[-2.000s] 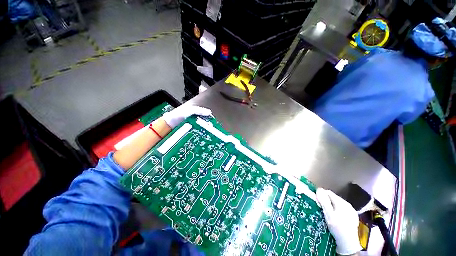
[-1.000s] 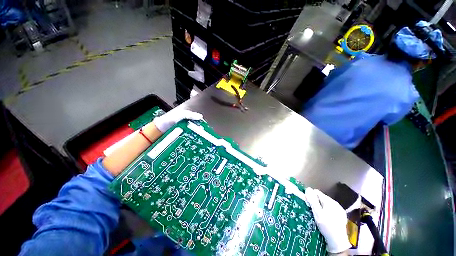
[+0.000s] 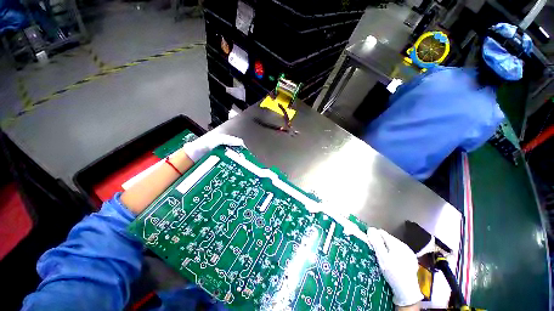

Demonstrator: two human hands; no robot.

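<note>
A large green circuit board (image 3: 243,234) with white printed lines and a white strip along its far edge is held tilted at the near edge of the steel table. My left hand (image 3: 212,144), in a white glove, grips its far left corner. My right hand (image 3: 395,264), in a white glove, grips its right edge. The fingers under the board are hidden. The board's near right part is cut off by the picture's lower edge.
The steel table (image 3: 328,158) bears a solder reel (image 3: 285,91), side cutters (image 3: 284,124) and a soldering iron in its stand (image 3: 428,276). A black tote (image 3: 130,164) with boards stands left. Stacked crates (image 3: 273,36) stand beyond. A person (image 3: 437,115) is by the green conveyor (image 3: 507,243).
The whole view has shifted a little, so the table, reel and crates show further left. Both hands still hold the board in much the same pose. The person's head is lowered slightly.
</note>
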